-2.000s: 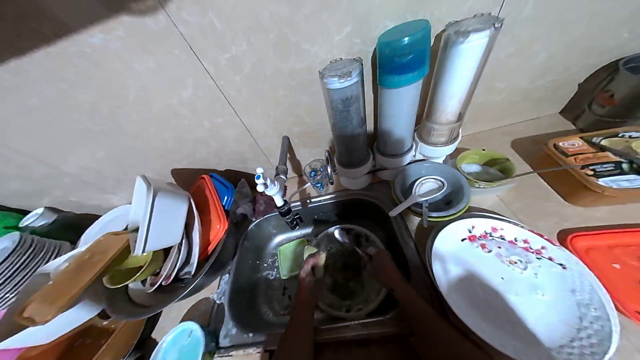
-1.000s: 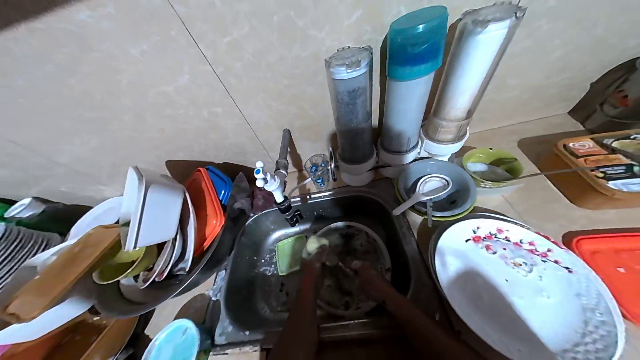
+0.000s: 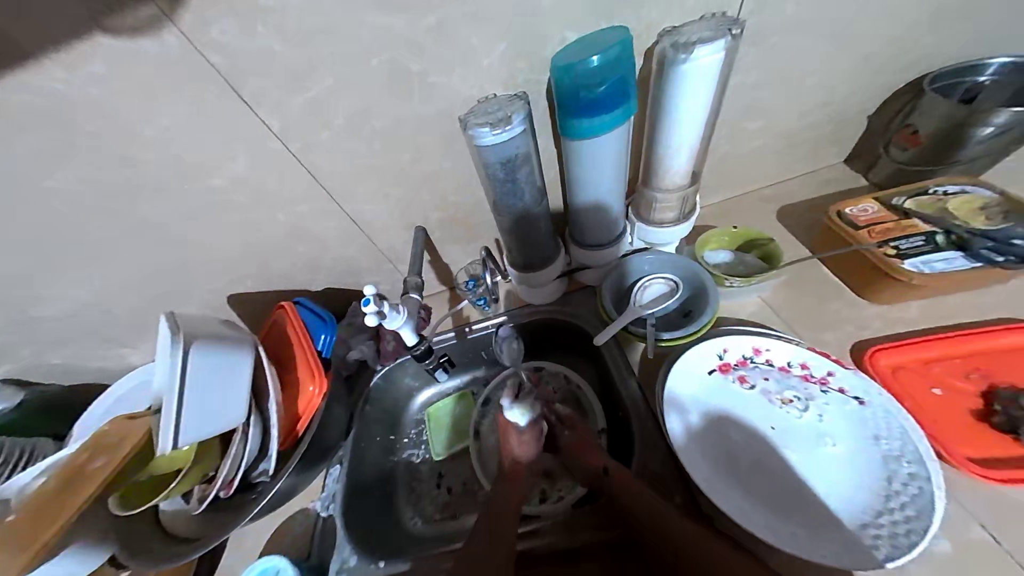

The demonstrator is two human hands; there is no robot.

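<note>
In a stainless steel sink (image 3: 384, 488) stands a round basin (image 3: 592, 392) with dark contents that I cannot make out. My left hand (image 3: 522, 436) is over the basin, closed on a pale, foamy sponge (image 3: 520, 410). A metal spoon (image 3: 509, 346), bowl upward, rises just beyond that hand; its handle runs down toward both hands. My right hand (image 3: 574, 442) is beside it, also over the basin; shadow hides its fingers and whatever they touch. A green square dish (image 3: 450, 424) lies in the sink left of the basin, below the white-handled tap (image 3: 392, 316).
Piled dishes and a white container (image 3: 210, 384) crowd the left. Water filter housings (image 3: 596, 160) stand behind the sink. On the right are stacked bowls with a white ladle (image 3: 652, 296), a large floral platter (image 3: 792, 456), an orange tray (image 3: 920, 352) and a green bowl (image 3: 740, 252).
A spoon now shows raised at my left hand, above the basin's far rim. The pale sponge is still at that hand. The piled dishes and the platter have stayed in place.
</note>
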